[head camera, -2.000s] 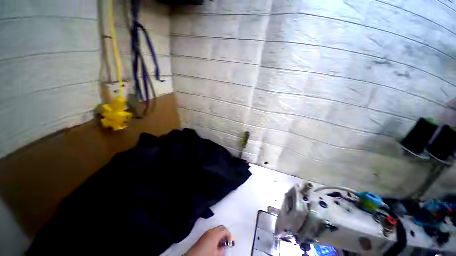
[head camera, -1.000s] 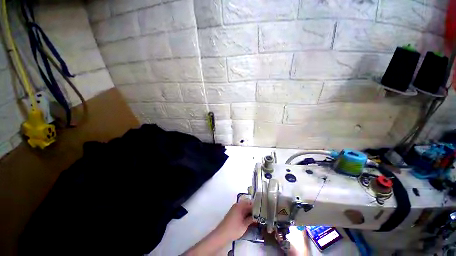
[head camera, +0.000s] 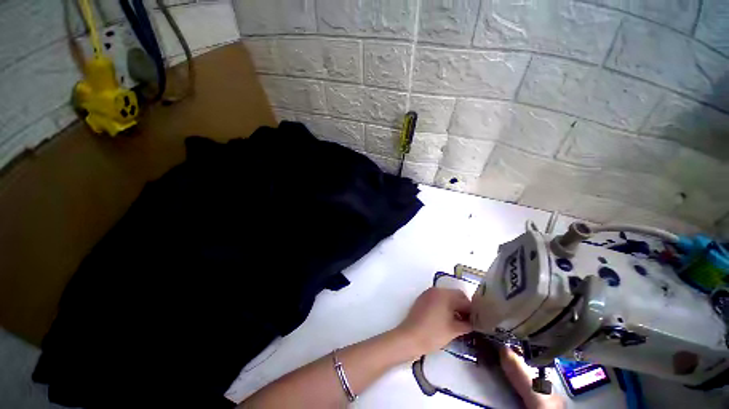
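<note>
The off-white sewing machine head (head camera: 519, 275) stands at the right. My left hand (head camera: 438, 318), with a metal bracelet at the wrist, is at the left end of the head, by the needle area. Its fingertips are partly hidden behind the head. My right hand (head camera: 521, 377) is under the head, partly covered by it, close to the presser foot area. Whether either hand holds something cannot be told. The metal bed plate (head camera: 464, 379) lies below the hands. A large heap of black fabric (head camera: 216, 256) lies left of the machine, apart from my hands.
A lit smartphone (head camera: 583, 377) lies under the machine arm, beside a blue-handled tool (head camera: 631, 390). A screwdriver (head camera: 408, 134) stands upright by the wall. A yellow power socket (head camera: 108, 100) hangs above the brown board (head camera: 200, 88). A blue-green item (head camera: 707, 264) sits on the head.
My left hand has moved from the table beside the fabric to the needle area. My right hand has come into view under the head. The camera view has shifted; the fabric heap looks unmoved.
</note>
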